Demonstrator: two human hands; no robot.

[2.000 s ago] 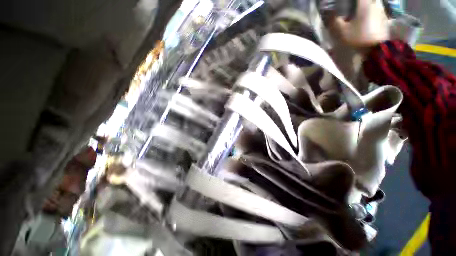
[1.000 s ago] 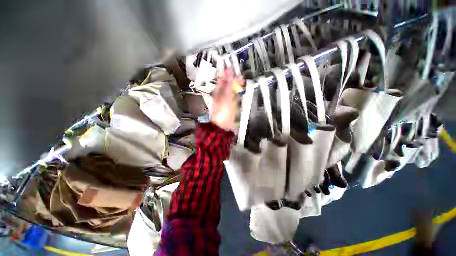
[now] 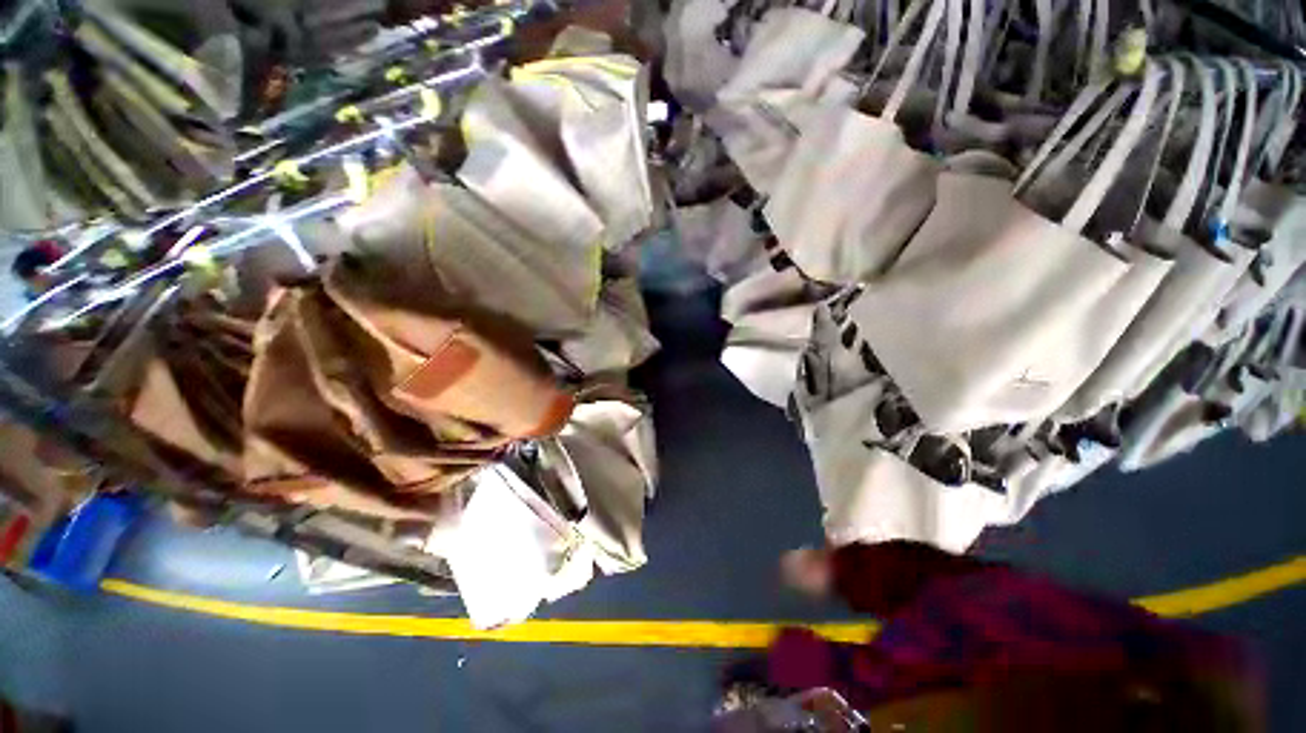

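My right hand [image 3: 806,573] is small, dark and blurred at the lower centre, below the hanging bags. Its fingers cannot be made out, and no held thing shows. A dark red sleeve and magenta-blue plaid lead from it to the lower right. My left hand cannot be made out. Beige bag bodies [image 3: 1003,301] hang by narrow cream handles [image 3: 1132,143] in a row at the right. Brown bag panels [image 3: 344,387] lie draped in a pile at the left. Beige panels with yellow edging [image 3: 530,215] lie behind them.
A shiny metal rack rail [image 3: 344,143] runs along the upper left. A blue crate [image 3: 83,541] stands on the floor at the far left. A yellow floor line [image 3: 358,624] crosses below the racks. Dark floor shows between the two groups of bags.
The view has swung so that the brown pile and the hanging bags appear larger. The hand that was raised at the rail between them is gone from there; a blurred arm shows low down.
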